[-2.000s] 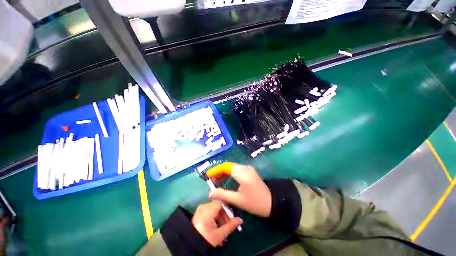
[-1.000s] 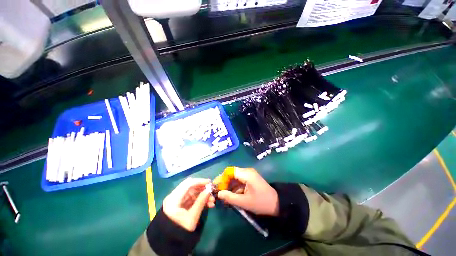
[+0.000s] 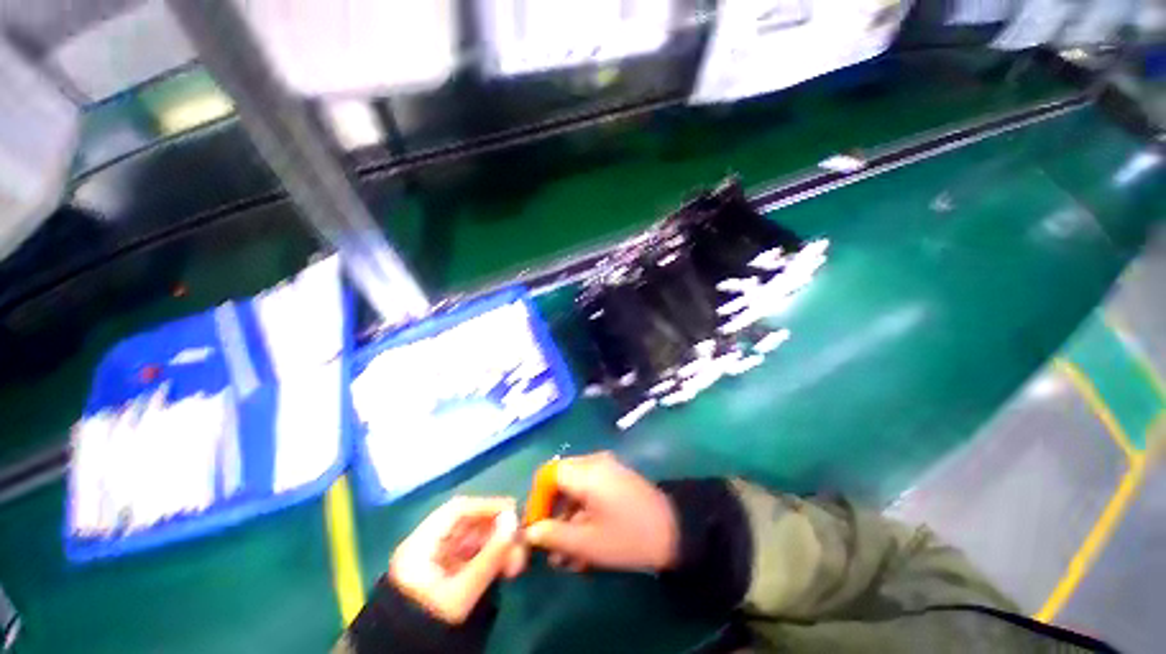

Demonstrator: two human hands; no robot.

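Note:
The view is blurred. My left hand [image 3: 454, 556] and my right hand [image 3: 607, 514] meet at the fingertips near the bottom middle, over the bench. My left thumb and finger pinch a small whitish piece [image 3: 509, 524], too blurred to name surely. An orange-yellow item [image 3: 544, 496] shows upright at my right fingertips, above the thumb; whether it is a tool or a finger cover is unclear. Any wires between the fingers are hidden or blurred.
A blue tray [image 3: 563, 399] of small white pieces lies beyond my hands. Left of it, another blue tray [image 3: 166, 537] holds long white strips. The black wire pile [image 3: 665, 300], white ends toward me, lies right of the trays. A metal post [image 3: 301, 166] slants down behind them.
The long white strip that showed at my hands earlier no longer shows. The hands, apart at first, meet at the fingertips. The view has shifted, and the trays and pile appear further left.

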